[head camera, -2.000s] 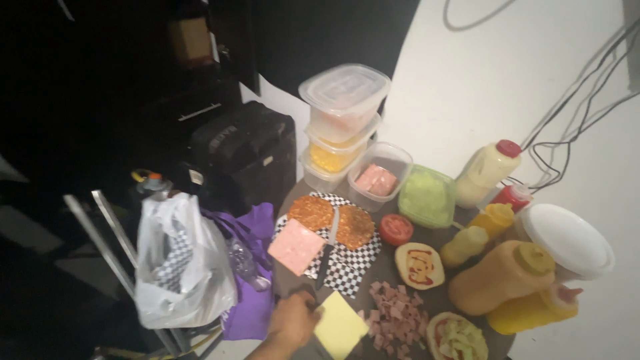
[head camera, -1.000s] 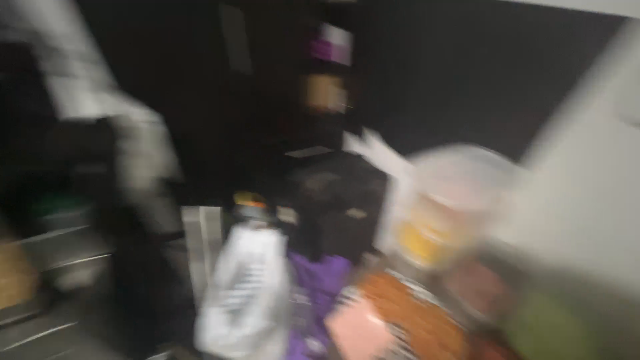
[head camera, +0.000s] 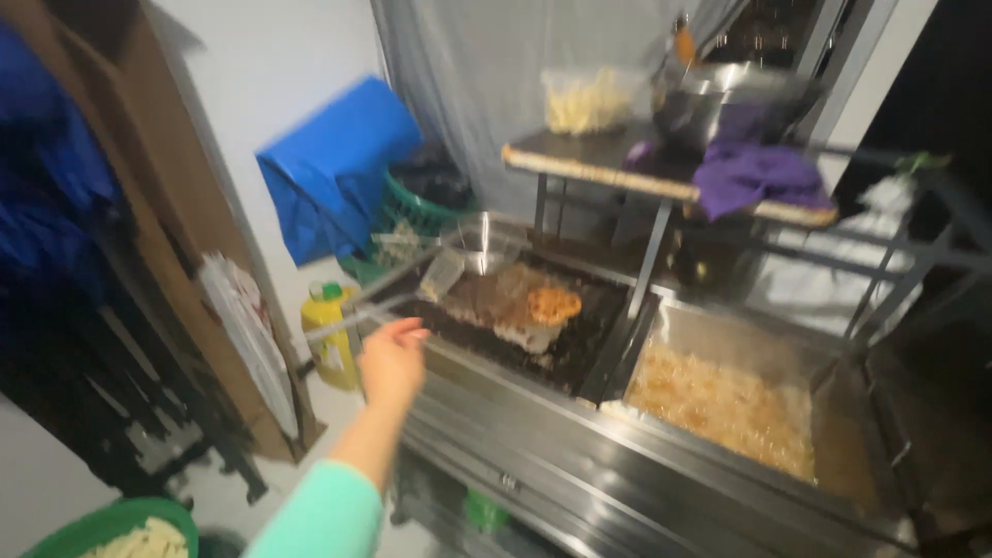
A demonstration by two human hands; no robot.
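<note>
My left hand [head camera: 394,360], below a mint-green sleeve, reaches over the front edge of a black griddle [head camera: 577,364]. Its blurred fingers point right and seem to hold nothing. Just above them runs the long handle of a metal spatula [head camera: 442,275], whose blade rests at the griddle's left part. An orange-brown patty [head camera: 553,305] lies on the griddle beside brown residue, with a whitish piece [head camera: 531,338] below it. Behind the spatula is a shiny steel bowl or pan [head camera: 484,244]. Bubbling oil fills the fryer vat [head camera: 721,403] at the right. My right hand is out of view.
Above the griddle, a shelf [head camera: 597,174] holds a tub of pale cut pieces [head camera: 589,105], a steel bowl [head camera: 721,101] and a purple cloth [head camera: 759,178]. A yellow jug [head camera: 329,341], a blue bag [head camera: 341,167] and a green basket [head camera: 426,205] stand left. A green tub [head camera: 116,527] is lower left.
The view has swung from the table of sandwich foods to the griddle and fryer. Two seconds ago a hand was at a yellow slice; now my left hand is by the spatula handle.
</note>
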